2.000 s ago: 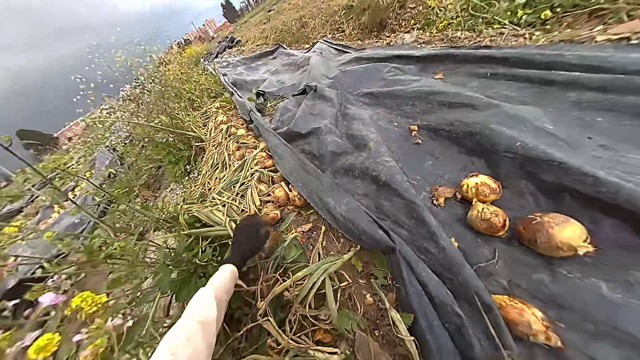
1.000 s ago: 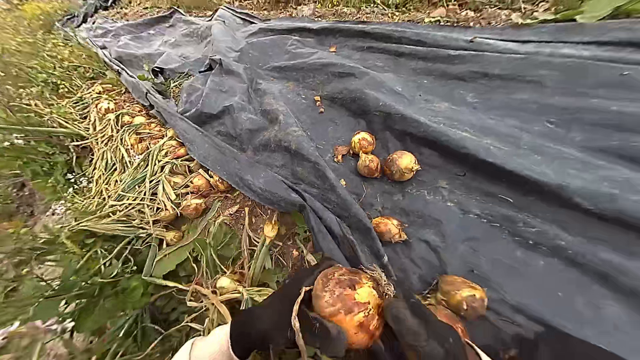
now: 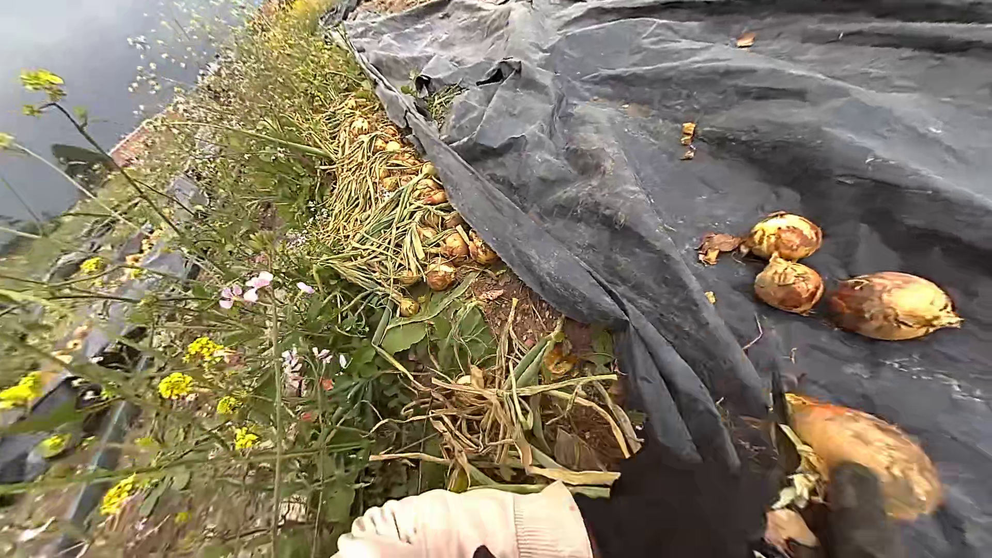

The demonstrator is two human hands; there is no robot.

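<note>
My left hand (image 3: 682, 504), in a black glove under a cream ribbed cuff, is low in the head view beside the fold of dark ground-cover fabric (image 3: 542, 271). Its fingers blend into the shadow, so its grip is unclear. A dark gloved finger of my right hand (image 3: 859, 508) shows at the bottom right, in front of a large yellow onion (image 3: 876, 449); whether it touches that onion is unclear. Pale plant scraps (image 3: 798, 480) lie between the hands. Farther up the fabric are a big onion (image 3: 895, 304) and two smaller onions (image 3: 784, 235), (image 3: 789, 285).
Pulled onions with dried tops (image 3: 411, 201) lie in a row along the fabric's left edge. Loose dry stalks (image 3: 511, 411) spread over soil nearer me. Weeds with yellow flowers (image 3: 203, 349) stand on the left. Bits of onion skin (image 3: 717, 246) lie on the fabric.
One second ago a large onion was between my gloved hands; that hold is no longer plain. Two seconds ago only one hand showed, reaching over the stalks. The view has swung.
</note>
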